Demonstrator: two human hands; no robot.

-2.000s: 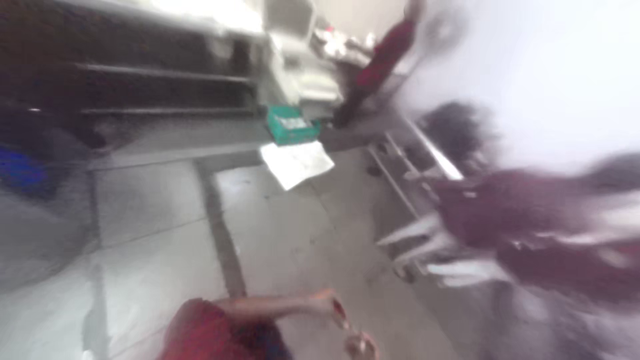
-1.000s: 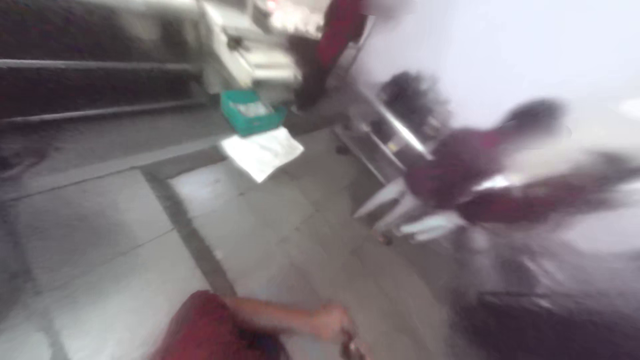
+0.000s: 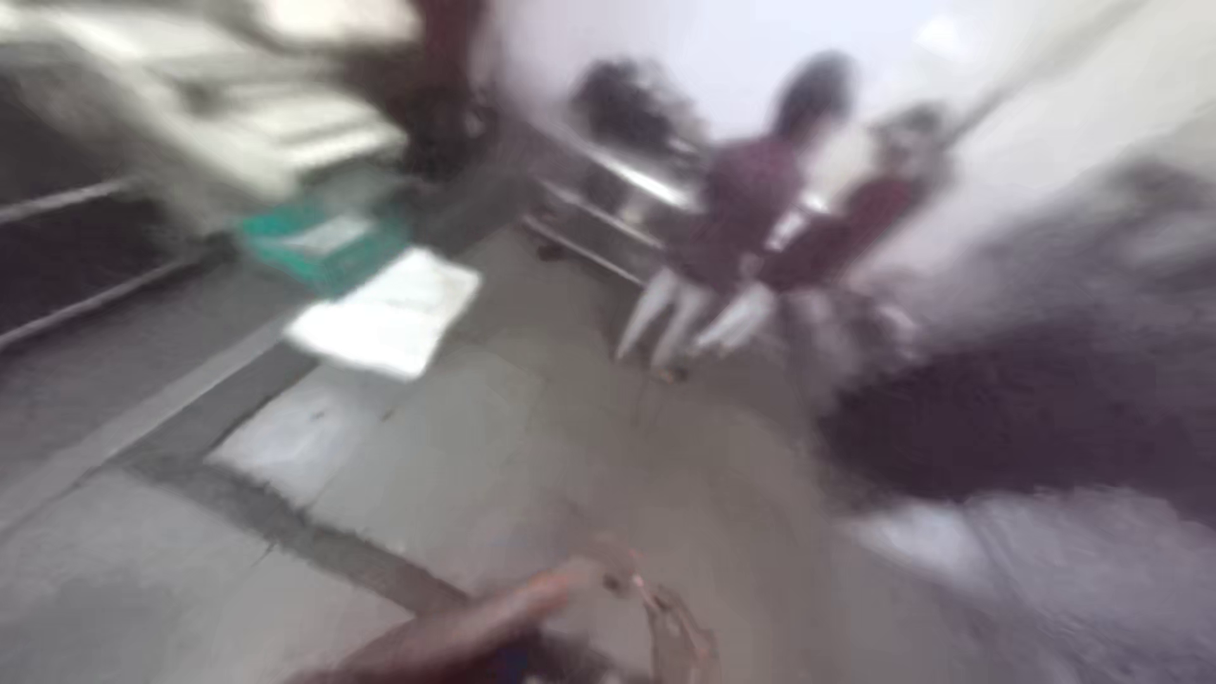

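At the bottom of the head view, my left forearm reaches in from the lower left, and my left hand [image 3: 551,591] is smeared by motion. Just right of it is a blurred, skin-coloured shape that appears to be my right hand [image 3: 679,632]. A small dark spot and a thin reddish streak show between the two. Whether either hand holds something cannot be made out. Both are over the grey tiled floor [image 3: 456,446].
A green crate [image 3: 328,247] with pale contents stands at the upper left, beside a white sheet [image 3: 389,313] on the floor. Several people in dark red tops [image 3: 750,199] stand by a metal-railed rack [image 3: 608,218]. A large dark blurred shape [image 3: 1026,418] fills the right.
The view has swung to the right. My hands remain low in the picture, the left forearm showing less of its red sleeve than before.
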